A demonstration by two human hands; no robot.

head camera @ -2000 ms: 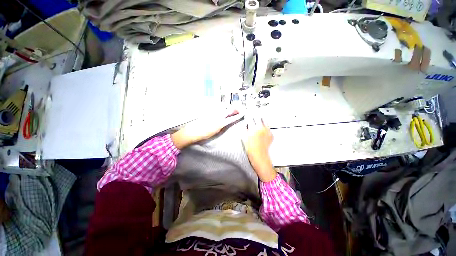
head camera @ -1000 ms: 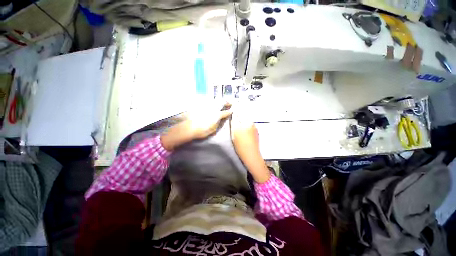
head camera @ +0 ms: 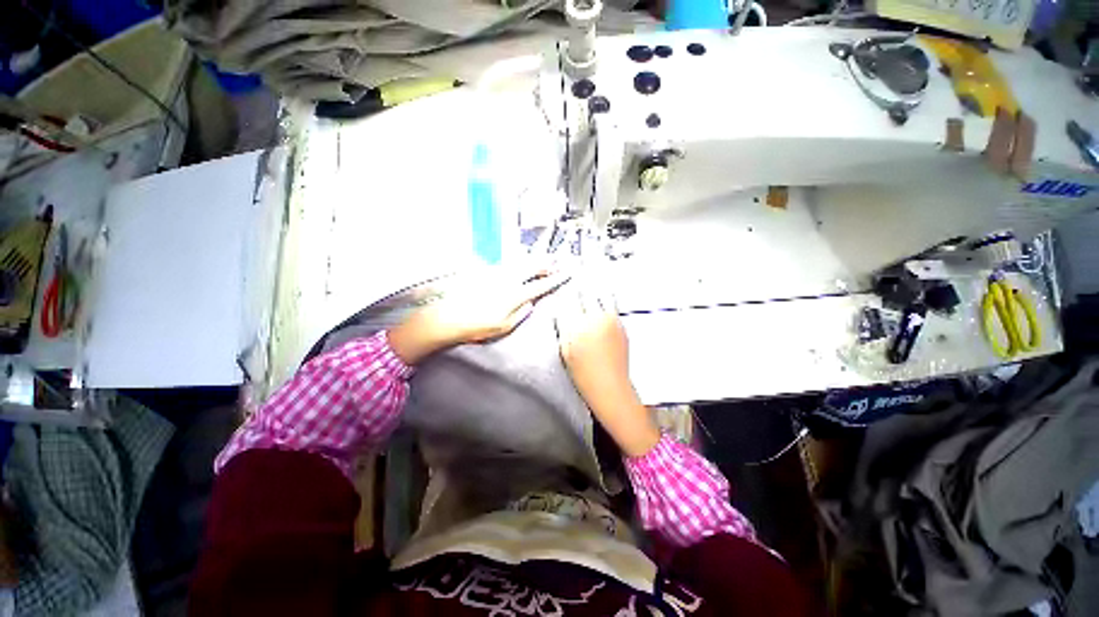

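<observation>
A grey-brown cloth panel (head camera: 512,404) lies on the front of the machine bed and hangs over its edge onto my lap. My left hand (head camera: 488,309) lies flat on the cloth, fingertips close to the needle area. My right hand (head camera: 593,328) holds the cloth edge just right of it; its fingers are washed out by the lamp. The presser foot and needle area (head camera: 566,236) is just beyond my fingertips, under the head of the white sewing machine (head camera: 735,109). Glare hides the seam edge.
A light-blue upright strip (head camera: 485,211) is left of the needle. Yellow snips (head camera: 1010,319) and small black parts (head camera: 904,316) lie at the bed's right end. Grey-brown cloth is heaped behind (head camera: 398,42) and at lower right (head camera: 982,494). A white board (head camera: 181,277) is at left, near red-handled scissors (head camera: 57,301).
The view has shifted, so the machine and table sit slightly lower and to the right than a second ago. Both hands stay on the cloth near the needle, with little visible movement.
</observation>
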